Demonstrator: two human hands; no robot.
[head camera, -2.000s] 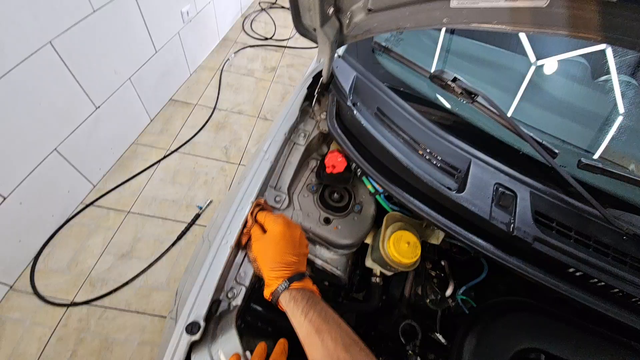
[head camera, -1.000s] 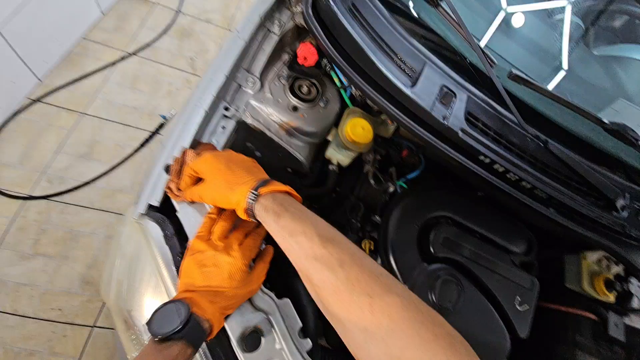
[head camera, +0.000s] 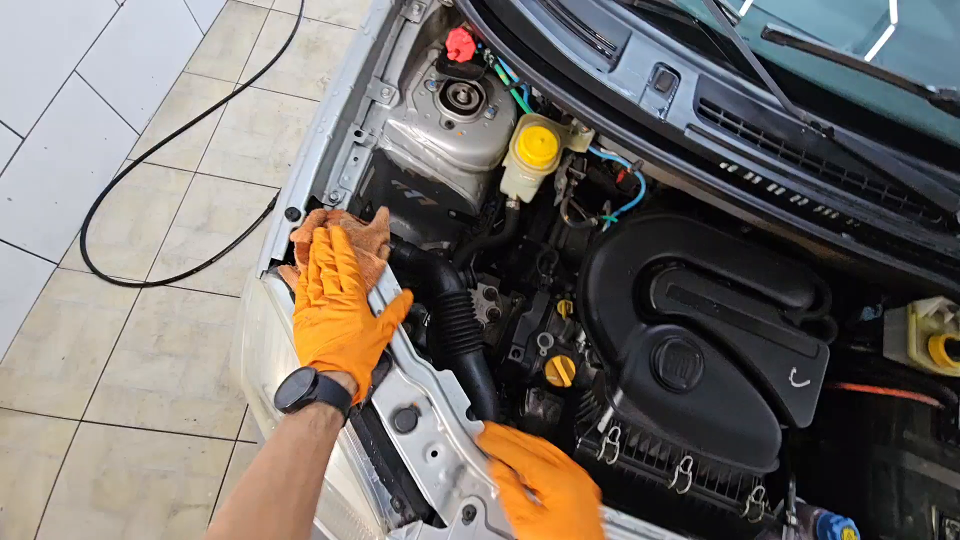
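Observation:
My left hand, in an orange glove with a dark watch at the wrist, presses an orange-brown cloth flat onto the front corner of the car's engine bay, above the headlight. Its fingers lie extended over the cloth. My right hand, also in an orange glove, is lower right at the inner edge of the silver front panel. It is blurred, and its fingers are partly curled; whether it holds anything cannot be told.
A black corrugated air hose runs beside the panel. Farther right is the black air filter housing. A reservoir with a yellow cap stands by the silver strut tower. On the tiled floor lies a black hose.
My hands, together at the front corner one second ago, are now apart. The right has moved away along the front panel; the left is now on the cloth at the corner.

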